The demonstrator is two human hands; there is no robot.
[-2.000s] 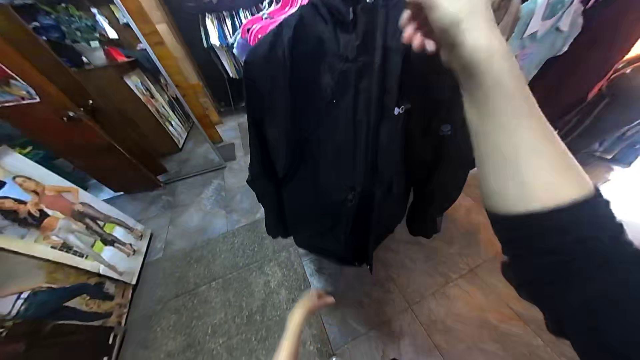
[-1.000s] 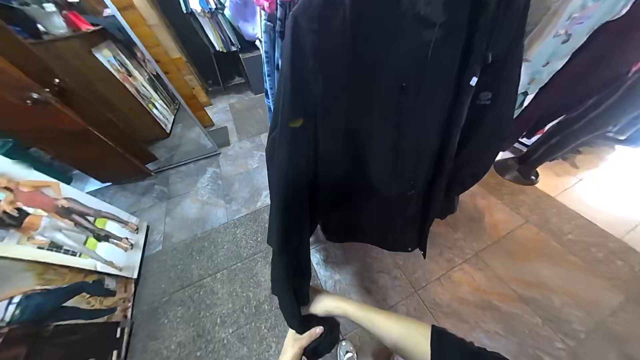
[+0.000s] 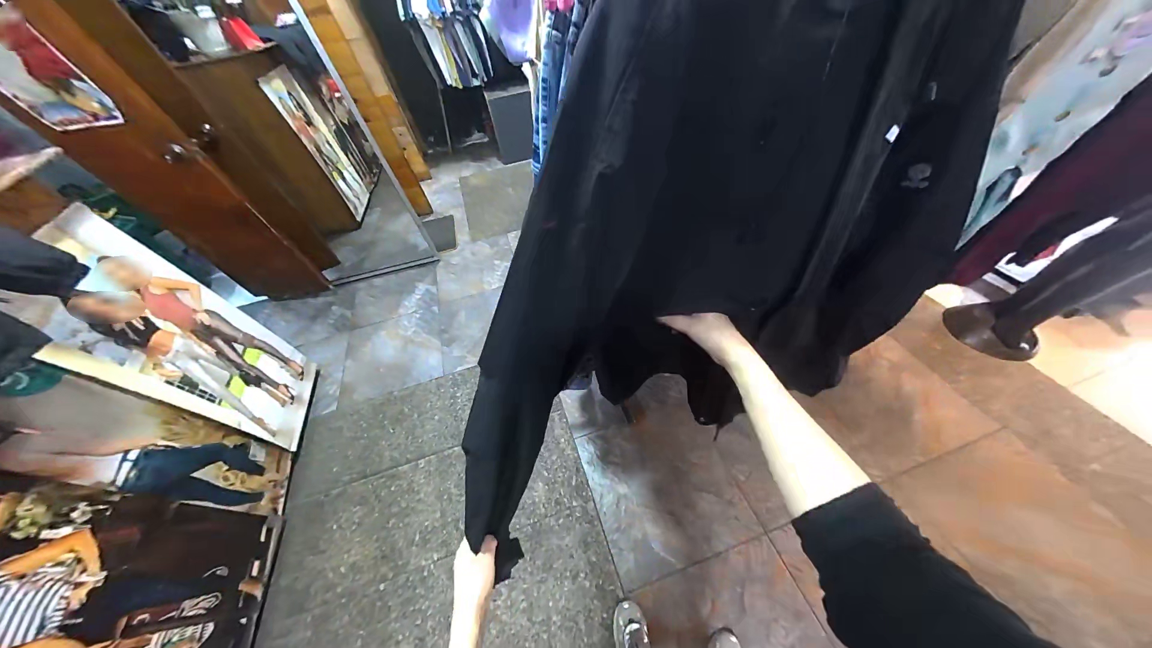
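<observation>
A black jacket [image 3: 720, 162] hangs in front of me, its top cut off by the view's upper edge. A small skull-like emblem [image 3: 916, 176] and a small white tag [image 3: 892, 134] show on its right part. At the lower left my left hand [image 3: 474, 569] is closed on the cuff of a sleeve [image 3: 513, 423] and holds the sleeve stretched downward. My right hand [image 3: 706, 333] lies at the jacket's lower hem, its fingers against the cloth; whether they grip it is not clear.
A framed mirror [image 3: 360, 180] and a brown wooden door [image 3: 198, 189] stand at the left, beside a panel with fashion pictures [image 3: 207, 333]. Clothes hang on a rack [image 3: 450, 40] at the back and others [image 3: 1062, 171] at the right, near a round dark stand base [image 3: 988, 331]. My shoes [image 3: 630, 623] show below.
My right hand has moved from beside my left hand at the cuff up to the hem. Two seconds ago it was raised near the jacket's top, and my left hand was off the cloth.
</observation>
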